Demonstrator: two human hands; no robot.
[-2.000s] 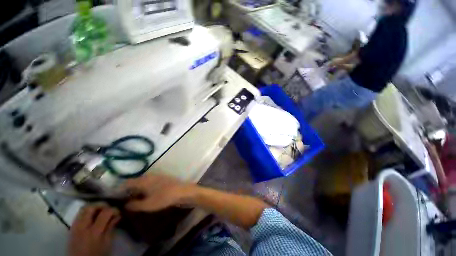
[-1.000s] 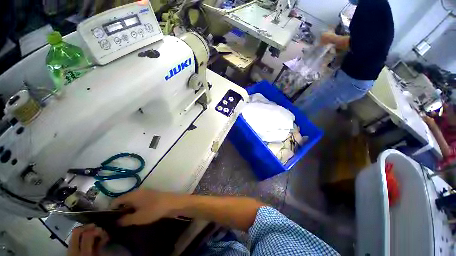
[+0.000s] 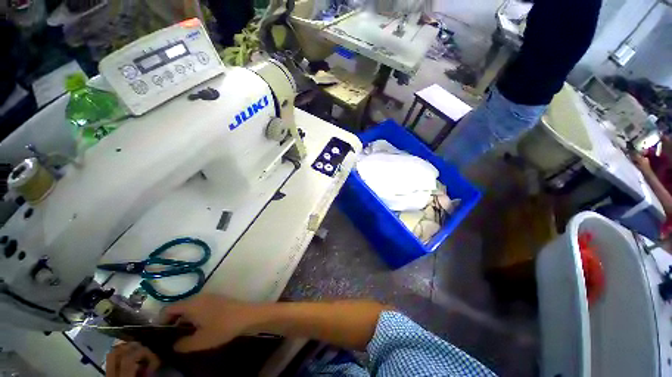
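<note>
The white JUKI sewing machine (image 3: 158, 147) fills the left of the head view. A dark brown fabric piece (image 3: 214, 357) lies at the needle area, at the lower left. My right hand (image 3: 210, 320) grips its edge just right of the presser foot. My left hand (image 3: 133, 358) is at the bottom edge, partly cut off, with bent fingers by the fabric; its hold on it cannot be made out. Scissors with green-teal handles (image 3: 175, 269) lie on the machine bed beside my right hand.
A control box (image 3: 163, 68), thread spool (image 3: 31, 180) and green bottle (image 3: 92, 107) stand at the machine's back. A blue bin (image 3: 398, 247) holding white fabric is right of the table. A person in jeans (image 3: 490, 125) stands beyond it. A grey tub (image 3: 556, 294) is at far right.
The view has steadied and shifted slightly. The person beyond the bin has turned or moved, and the clear plastic they held no longer shows. My hands stay at the needle area.
</note>
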